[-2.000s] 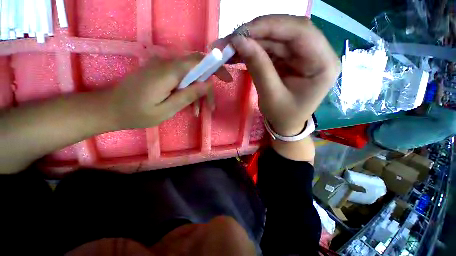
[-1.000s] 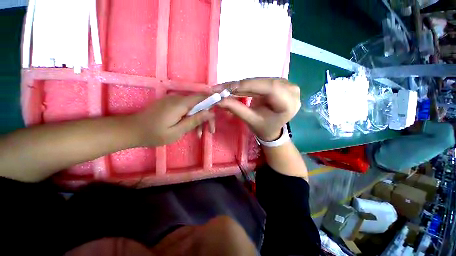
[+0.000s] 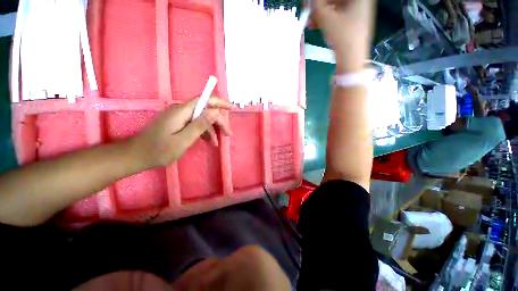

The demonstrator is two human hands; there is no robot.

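My left hand (image 3: 176,131) holds a white stick part (image 3: 204,98) over the middle divider of the pink foam tray (image 3: 162,51). The stick points up and to the right. My right hand (image 3: 343,25) is at the top edge, cut off and blurred, right of the tray's far corner. A white stick (image 3: 305,23) shows beside its fingers; the grip is mostly hidden. Laid white sticks (image 3: 262,57) fill the far right compartment as one bright block. More laid sticks (image 3: 51,51) lie in the far left compartment.
A clear plastic bag (image 3: 409,108) with a bright white stack lies right of the tray, beside a white box (image 3: 441,107). A red stool (image 3: 392,166), a person in a green garment (image 3: 463,148) and open cartons (image 3: 392,236) are beyond the bench. A thin dark cord (image 3: 272,202) is at the tray's near edge.
My right hand has left my left hand and moved up and right, past the tray's far right compartment. My left hand has moved slightly left, still holding a stick. The view has shifted a little.
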